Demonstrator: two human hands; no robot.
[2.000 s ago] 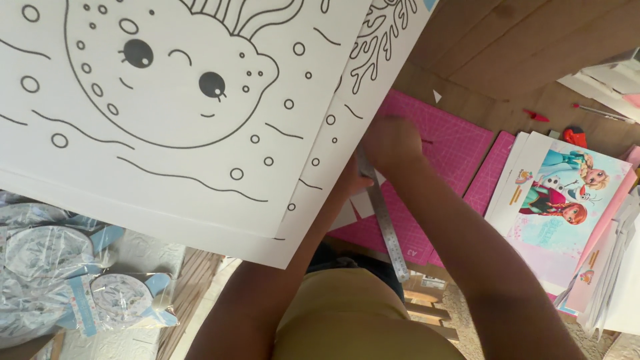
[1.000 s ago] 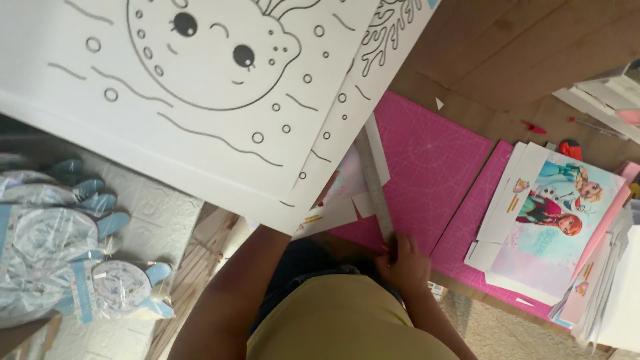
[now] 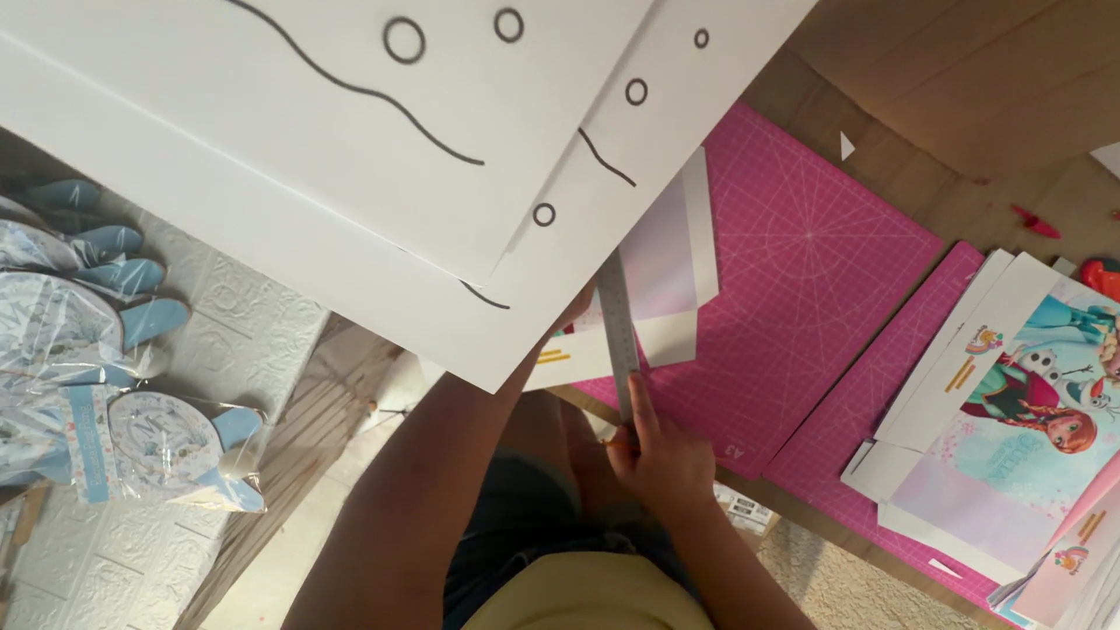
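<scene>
A metal ruler point(image 3: 618, 328) lies across a printed card sheet with a white border point(image 3: 674, 337), on a pink cutting mat point(image 3: 814, 289). My right hand point(image 3: 662, 455) is at the ruler's near end, index finger extended along it; something thin and orange shows by its thumb, and whether the fingers grip it is unclear. My left hand point(image 3: 581, 317) is mostly hidden beneath large white sheets with black line drawings point(image 3: 376, 201); only a part shows beside the ruler, and what it holds cannot be seen.
Printed card sheets with cartoon figures point(image 3: 1032, 394) are piled on a second pink mat point(image 3: 919, 350) at the right. A red object point(image 3: 1101, 276) and a small red piece point(image 3: 1037, 221) lie beyond. Plastic-wrapped round decorations point(image 3: 166, 437) hang at the left. A brown panel point(image 3: 954, 79) stands at the back.
My right hand has come from the far part of the mat to the ruler's near end. The ruler now lies more upright in the view. The drawing sheets cover more of the view.
</scene>
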